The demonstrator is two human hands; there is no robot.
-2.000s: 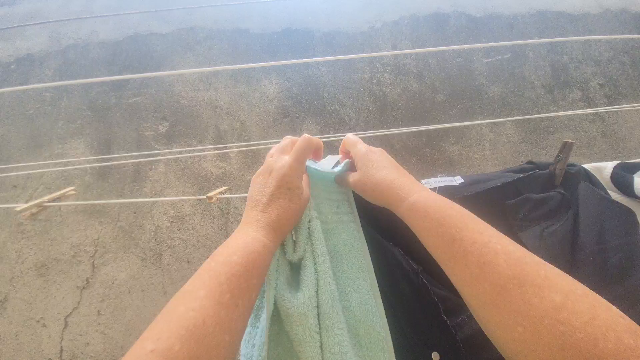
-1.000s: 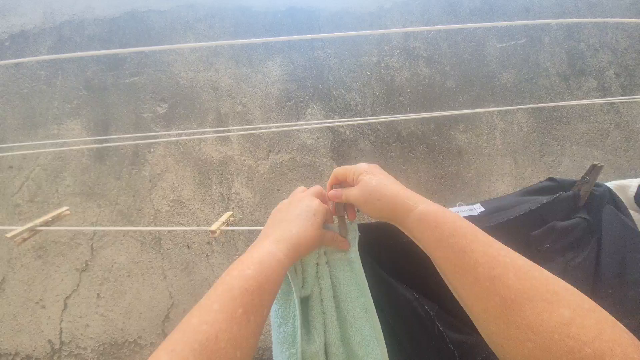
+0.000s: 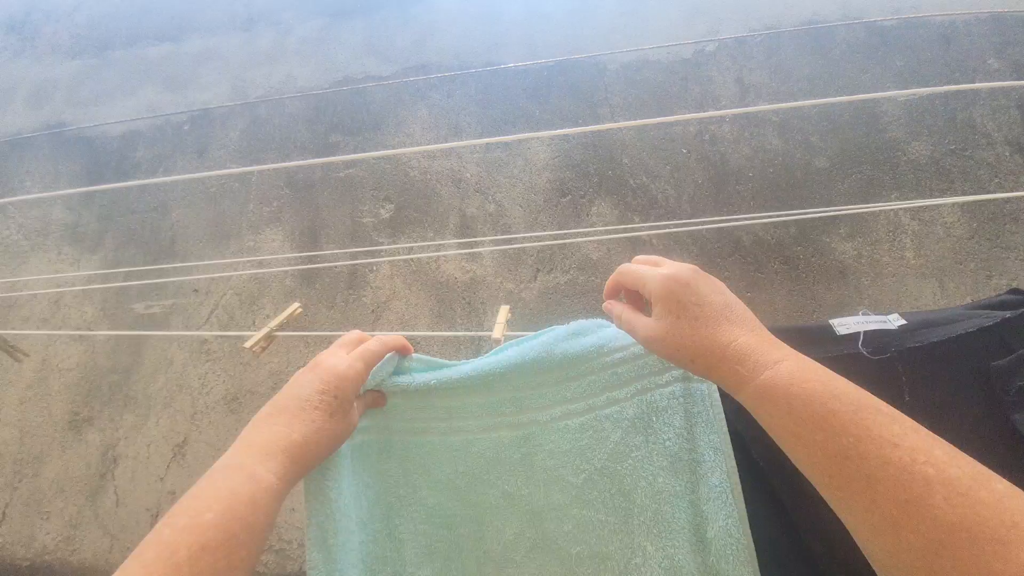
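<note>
A light green terry towel point(image 3: 528, 464) hangs spread out at the lower middle, its top edge at the clothesline point(image 3: 160, 332). My left hand point(image 3: 336, 396) pinches the towel's upper left corner between thumb and fingers. Above the towel's right part is my right hand point(image 3: 680, 320), thumb and fingertips curled close together; whether something small is between them cannot be told. A wooden clothespin point(image 3: 501, 324) stands on the line just behind the towel's top edge. To the left, another wooden clothespin point(image 3: 273, 326) sits tilted on the same line.
Black fabric point(image 3: 944, 384) with a white label point(image 3: 866, 323) hangs at the right, beside the towel. One more clothespin point(image 3: 13, 349) is at the far left edge. Further clotheslines point(image 3: 512, 138) run across in front of a rough concrete wall point(image 3: 448, 192).
The towel, bunched narrow before, is now spread wide. My hands, together at its top a second ago, have moved apart. The clothespin that was between my fingers is no longer visible there.
</note>
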